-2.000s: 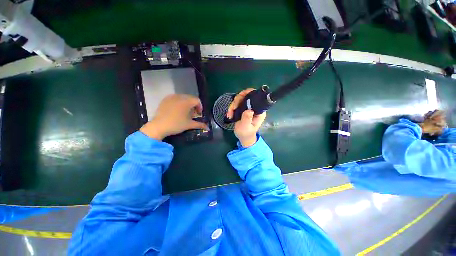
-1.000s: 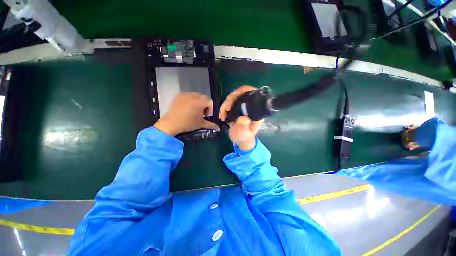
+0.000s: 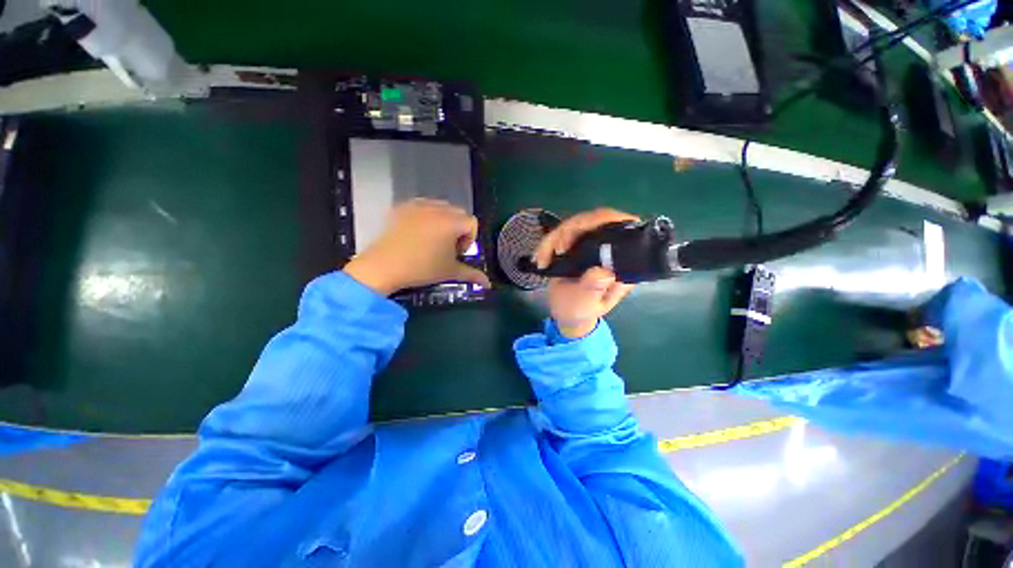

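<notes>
An open black tablet unit (image 3: 342, 211) lies on the green bench, with a pale battery panel (image 3: 383, 166) in its middle and a circuit board (image 3: 405, 105) at its far end. My left hand (image 3: 418, 246) rests over the unit's near right part, thumb and fingers apart; whether its fingertips hold a screw is too small to tell. My right hand (image 3: 583, 283) grips a thick black electric screwdriver (image 3: 628, 251), tilted, its nose pointing left over the round mesh screw dish (image 3: 520, 239). The dish lies just right of the unit, partly covered by the tool and fingers.
A black inline box (image 3: 755, 315) with a white band lies at right. A pale rail (image 3: 622, 131) runs behind the unit. Beyond it, another open unit (image 3: 722, 56) lies on the green conveyor. The screwdriver's cable loops at upper right. Another person's blue sleeve (image 3: 978, 333) is at far right.
The screwdriver was over the unit's right edge one second ago; it has moved right and tilted lower, its nose now over the dish. My left hand has stayed at the unit's near right part.
</notes>
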